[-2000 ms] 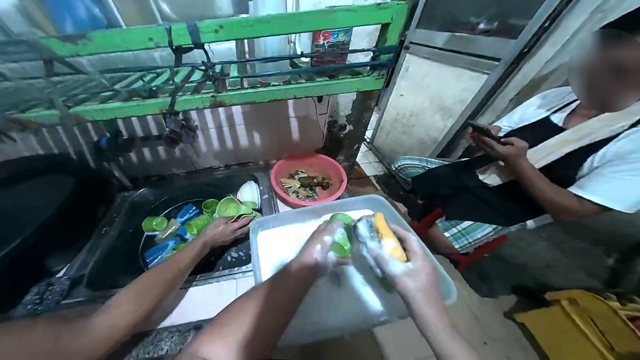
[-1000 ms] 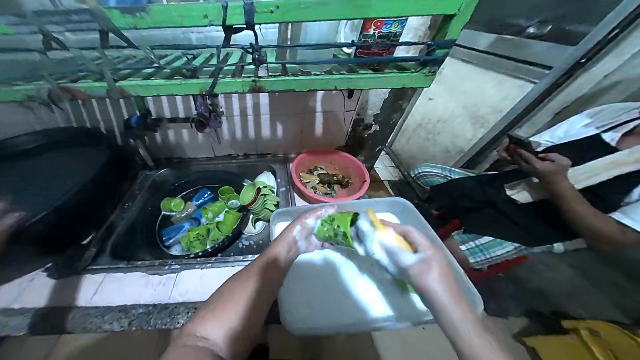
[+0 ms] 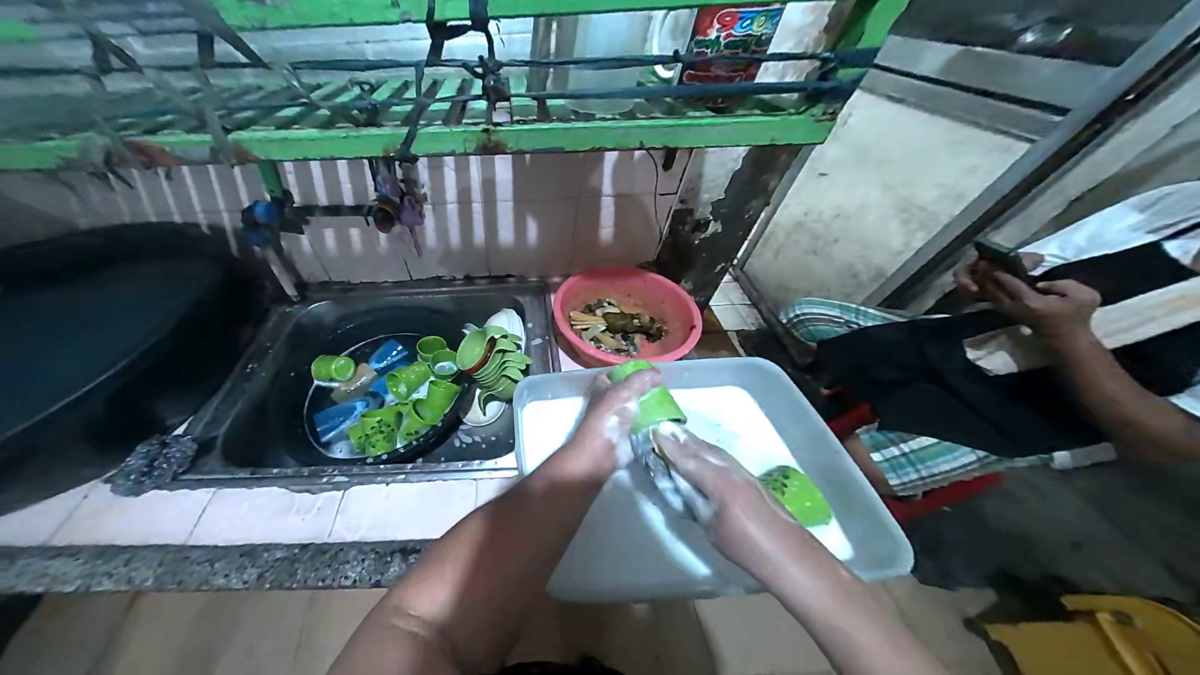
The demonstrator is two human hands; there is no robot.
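Note:
My left hand [image 3: 614, 412] grips a green plastic cup [image 3: 658, 405] over a translucent plastic tub [image 3: 891, 553] of whitish, soapy water. My right hand [image 3: 698, 469] presses a foamy scrubbing pad [image 3: 661, 473] against the cup's lower end; the fingers hide much of the pad. Another green piece with dark speckles [image 3: 795, 495] lies in the tub, right of my right hand. Suds cover both hands. In the sink at the left, a round black basin [image 3: 314, 427] holds green cups [image 3: 380, 429] and blue cups [image 3: 339, 418], with stacked green bowls [image 3: 502, 367] beside them.
A pink basin [image 3: 689, 323] with food scraps stands behind the tub. A large black vessel [image 3: 112, 319] is left of the metal sink [image 3: 234, 441]. A green rack [image 3: 562, 136] spans above. At the right sits a person [image 3: 1012, 366] holding a phone [image 3: 1001, 257].
The yellow side of the pad, visible earlier, is now mostly hidden. A green piece now shows at the tub's right. The other person's hand that was in the sink is gone.

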